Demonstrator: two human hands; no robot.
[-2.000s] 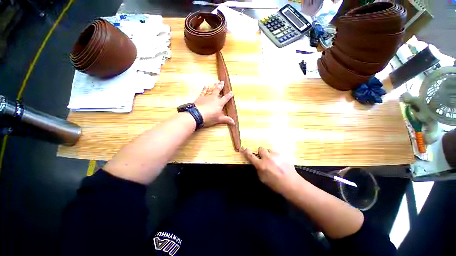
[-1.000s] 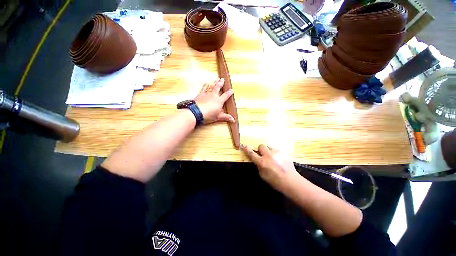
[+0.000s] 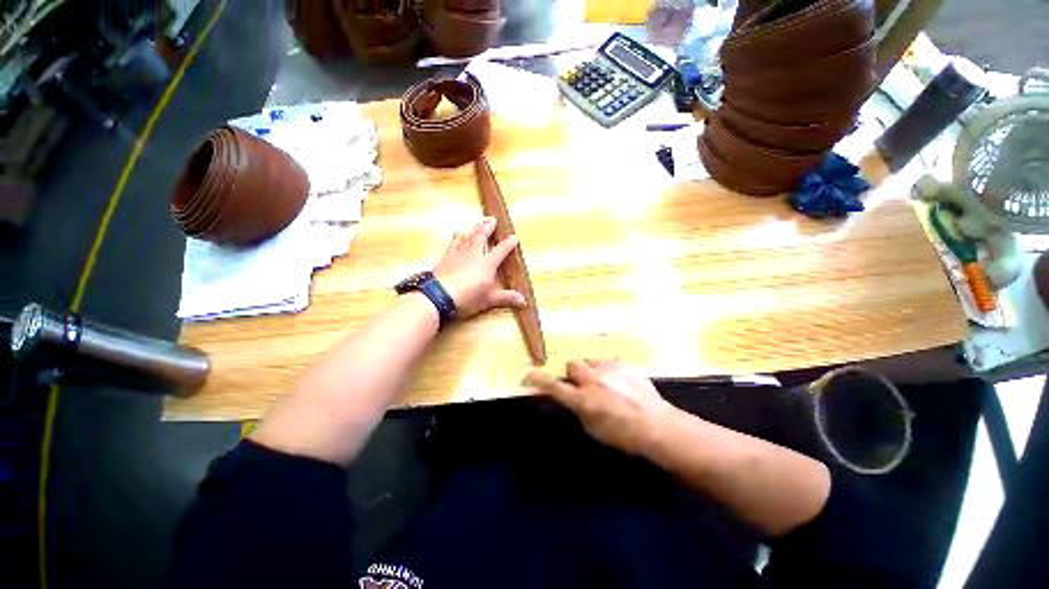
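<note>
A narrow brown belt strap [image 3: 526, 311] lies on the wood-grain tabletop [image 3: 690, 288], its far end near the small strap coil [image 3: 446, 129]. My left hand [image 3: 477, 270] lies on the strap's middle with fingers spread, pressing it flat. My right hand [image 3: 598, 400] is at the table's near edge, just below the strap's near end and apart from it. Its fingers are slightly blurred, and I cannot tell whether it holds anything.
The left strap coil [image 3: 239, 186] sits on papers [image 3: 247, 280]. A calculator [image 3: 617, 78] is at the back, a tall strap stack [image 3: 788, 92] and dark blue cloth [image 3: 829, 186] at right. A silver flask [image 3: 132, 359] is at left. More coils [image 3: 385, 25] are beyond.
The view has shifted and shows more of the far side. My right hand has come away from the strap's near end. The dark stick with the pale tip beside it no longer shows.
</note>
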